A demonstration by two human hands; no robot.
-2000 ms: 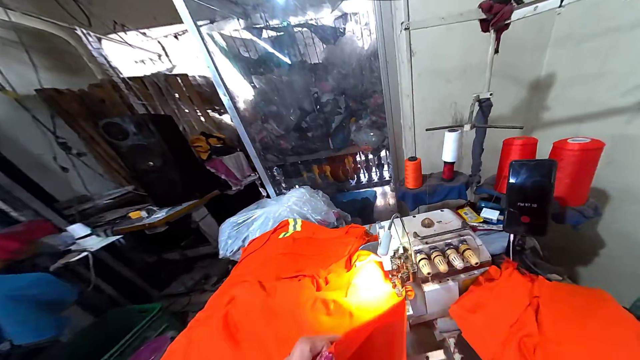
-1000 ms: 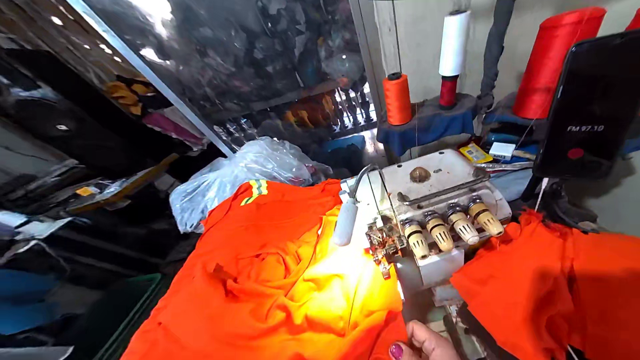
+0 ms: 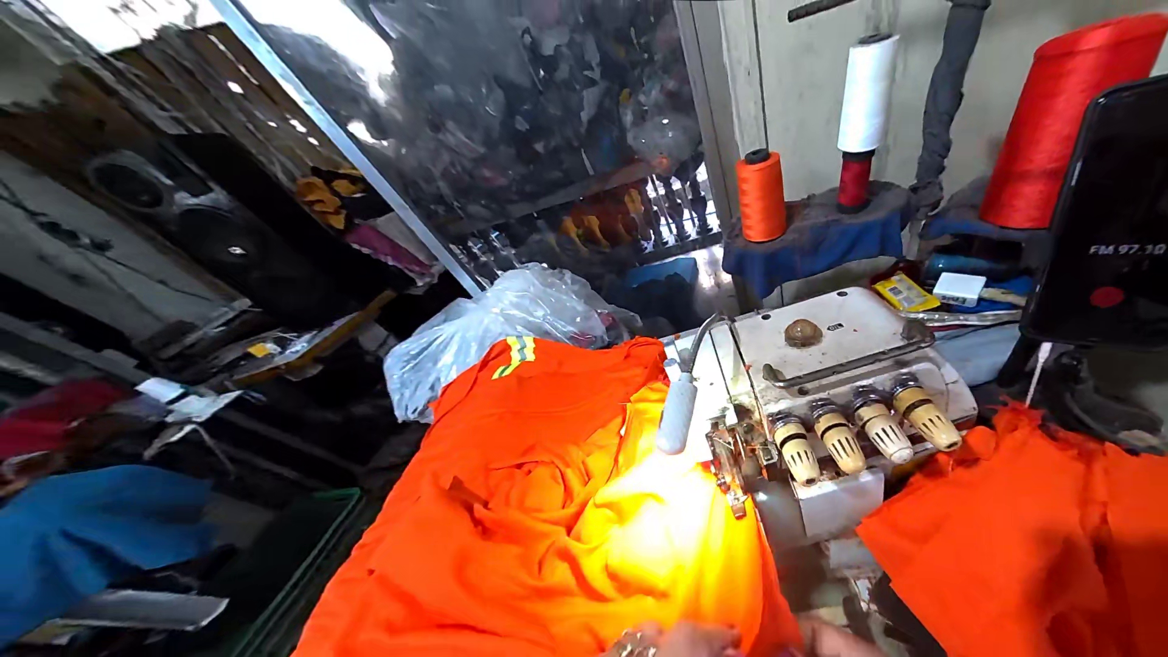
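Orange fabric [image 3: 511,474] with a yellow-and-silver reflective strip lies left of an overlock sewing machine [image 3: 849,333], its right part brightly lit beside the needle area. A grey lamp on a bent neck [image 3: 676,415] hangs over it. At the bottom edge, my left hand [image 3: 684,641], with a ring, touches the near part of the fabric. My right hand [image 3: 835,637] is just to its right, by the fabric's right edge. Both hands are blurred and cut off by the frame, so their grip is unclear. More orange fabric [image 3: 1013,529] lies right of the machine.
Behind the machine stand orange [image 3: 762,199], white [image 3: 867,96] and red [image 3: 1063,123] thread cones. A phone [image 3: 1109,219] stands at the right. A clear plastic bag [image 3: 493,324] sits behind the fabric. At the left are a loudspeaker [image 3: 237,246] and a green crate [image 3: 301,566].
Two hands now show at the bottom edge, where one with a painted nail showed a second ago. The view has moved closer to the machine since two seconds ago.
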